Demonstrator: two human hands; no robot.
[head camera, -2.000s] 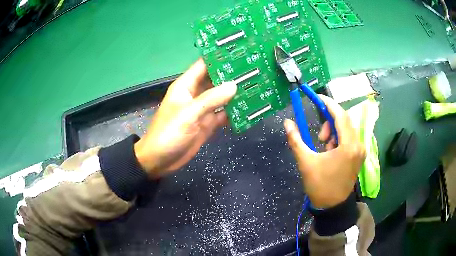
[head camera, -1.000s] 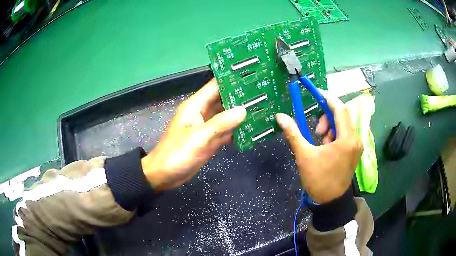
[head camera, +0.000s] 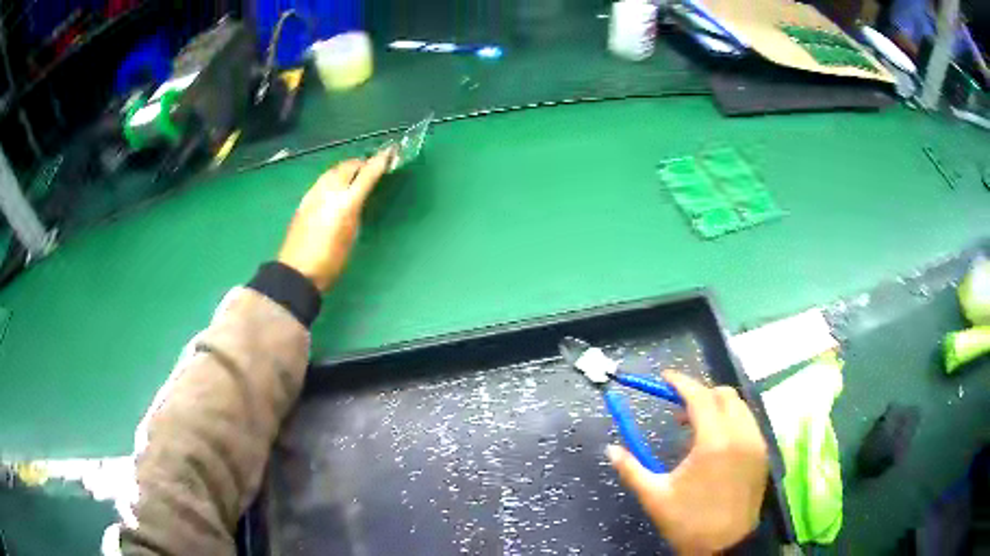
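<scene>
My left hand (head camera: 326, 223) is stretched out over the green mat at the back left. It holds a circuit board panel (head camera: 413, 142) by its edge; the panel is tilted, seen nearly edge-on and blurred. My right hand (head camera: 706, 467) holds the blue-handled cutters (head camera: 635, 407) above the black tray (head camera: 510, 339). Their handles are spread and the silver-grey jaws point to the upper left with nothing seen between them. Silvery clippings (head camera: 505, 478) are scattered over the tray floor.
Another green panel (head camera: 716, 192) lies flat on the mat (head camera: 521, 217). A yellow-green cloth or glove (head camera: 809, 445) and a dark lump (head camera: 888, 440) lie right of the tray. At the back are a whitish-yellow tub (head camera: 344, 61), a blue-and-white stick (head camera: 445, 49) and cardboard (head camera: 798, 33).
My left hand has carried the panel away from the cutters to the back left, over the mat. My right hand has lowered the cutters over the tray. The view has shifted, showing more of the back.
</scene>
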